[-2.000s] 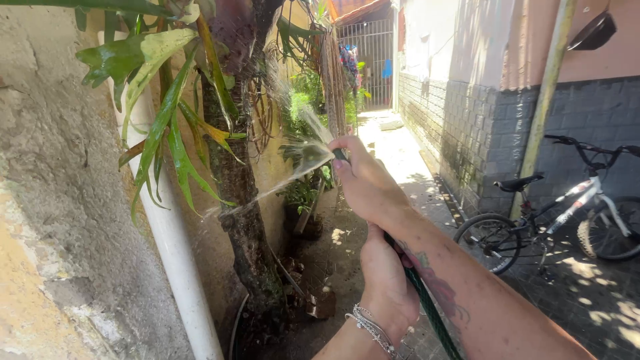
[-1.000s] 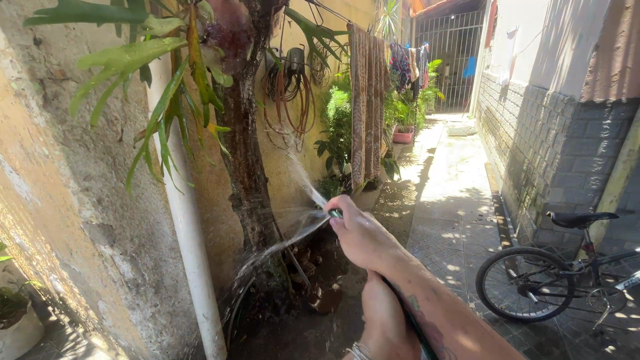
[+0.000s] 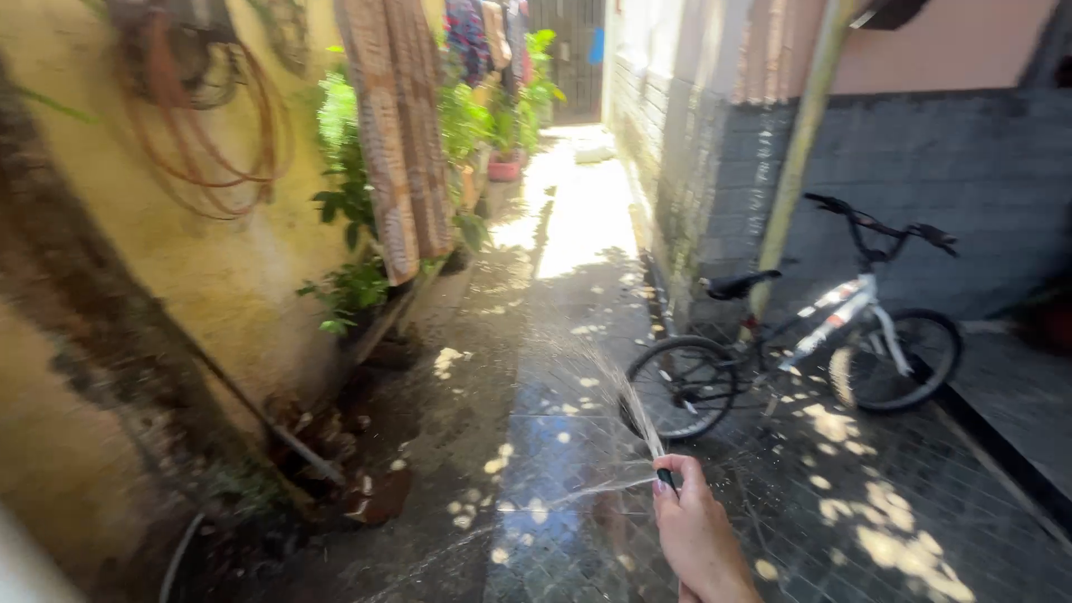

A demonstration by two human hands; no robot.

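My right hand point(image 3: 695, 523), at the lower middle right, grips the end of a dark green garden hose point(image 3: 666, 479), its thumb and a finger at the mouth. Water point(image 3: 632, 398) fans upward from there, and a thinner jet point(image 3: 607, 487) goes off to the left over the wet paving. The rest of the hose is hidden behind the hand. At the bottom edge, a sliver of skin under the right wrist may be part of my left hand; its grip does not show.
A white and black bicycle point(image 3: 837, 322) stands at right before a grey brick wall point(image 3: 904, 201). At left are a tree trunk point(image 3: 92, 310), a coiled hose point(image 3: 209, 172) on the yellow wall, a hanging patterned cloth point(image 3: 402, 151) and plants. A sunlit walkway point(image 3: 578, 222) leads to a gate point(image 3: 565, 59).
The view has swung right and down. The spray, earlier by the trunk and yellow wall, now falls over the paving. My left hand, seen below the right one before, has mostly or wholly left the view.
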